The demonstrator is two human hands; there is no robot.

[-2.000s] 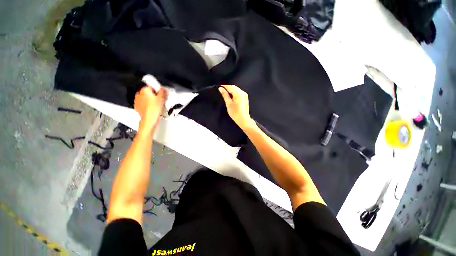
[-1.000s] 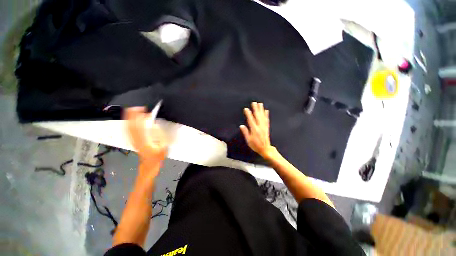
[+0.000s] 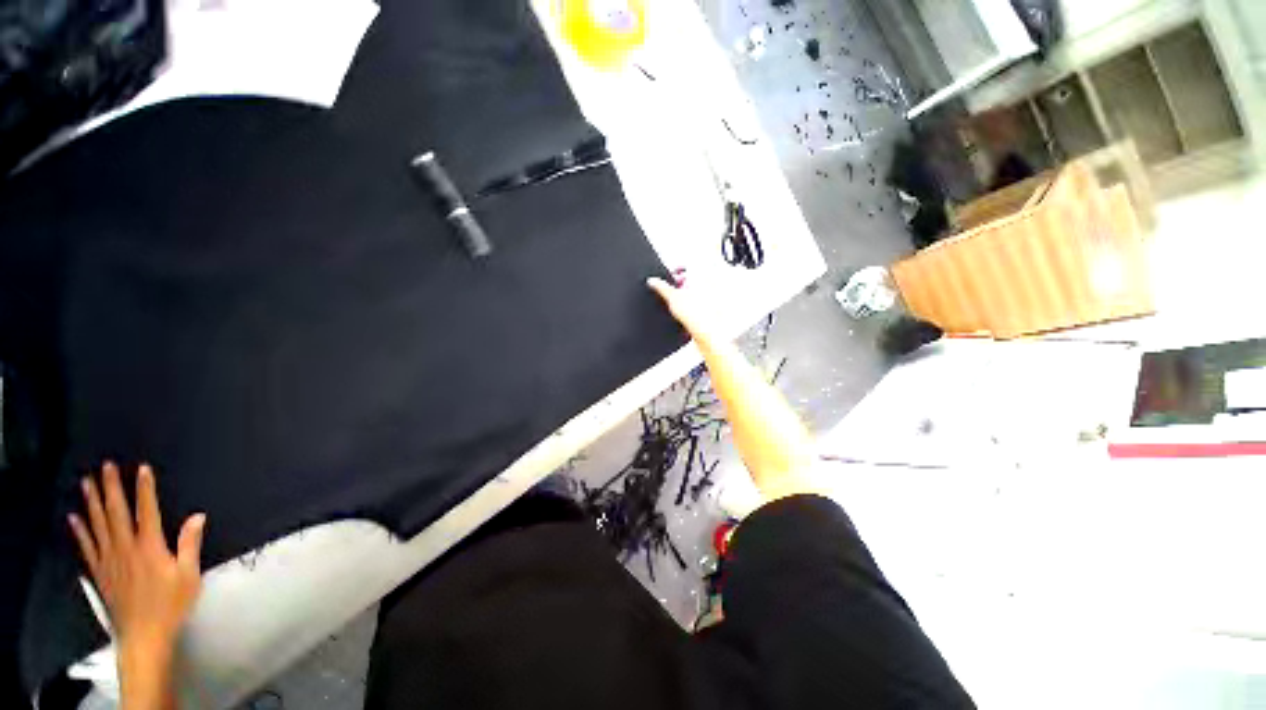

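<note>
The large black garment piece (image 3: 278, 333) lies flat on the white table. My left hand (image 3: 136, 555) rests with fingers spread on its near left edge. My right hand (image 3: 680, 298) is at the cloth's right edge, by the table corner; its fingertips are small, and whether they pinch the cloth cannot be told. A short dark strip (image 3: 451, 205) with greyish ends lies on the cloth, beside a thin dark strip (image 3: 549, 169). Shears with black handles (image 3: 741, 236) lie on the table just beyond my right hand.
A yellow tape roll (image 3: 603, 25) is at the top edge. A white pattern sheet (image 3: 264, 49) and shiny dark cloth (image 3: 77, 70) lie far left. Black trimmings (image 3: 646, 479) litter the floor. A cardboard box (image 3: 1034, 264) and a white surface (image 3: 1014, 555) are at the right.
The view has swung to the right. My left hand, which held something white, is now spread on the cloth. My right hand has moved from the cloth's middle to its right edge.
</note>
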